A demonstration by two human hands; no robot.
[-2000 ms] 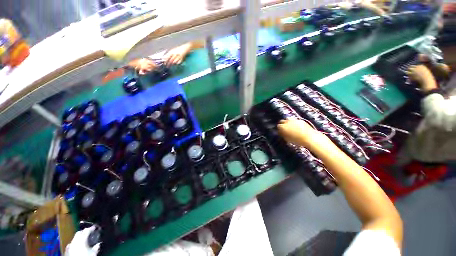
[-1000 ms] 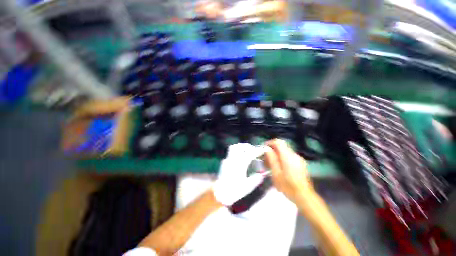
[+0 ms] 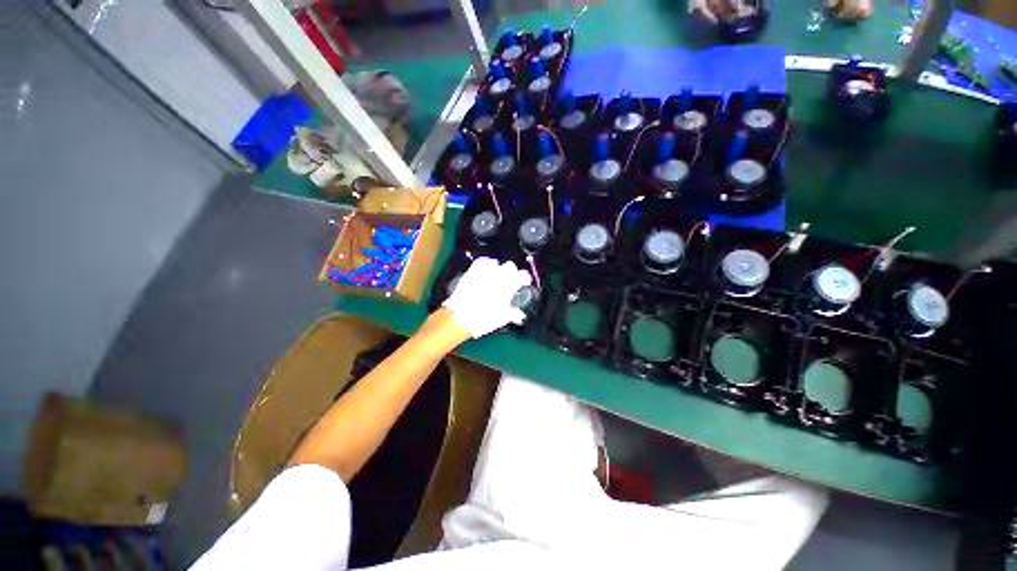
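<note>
My left hand [image 3: 486, 299], in a white glove, is over the left end of the front row of black housings [image 3: 694, 346]. Its fingers are closed around the edge of a silver speaker driver [image 3: 524, 297] at a housing there; the glove hides part of both. To its right, several front-row housings are empty, with green bench showing through their round holes. The row behind holds silver drivers [image 3: 745, 269] with thin leads sticking up. Rows farther back hold drivers beside upright blue cells [image 3: 667, 147]. My right hand is not in view.
A small carton of blue cells [image 3: 385, 257] stands at the bench's left edge. A large round carton [image 3: 292, 385] with black contents is below my left forearm. A metal post [image 3: 335, 95] rises behind the small carton. Another person's hands are at the top edge.
The view has swung left. My hands were together in front of my body; now my left hand is at the front row's left end and my right hand has left the picture.
</note>
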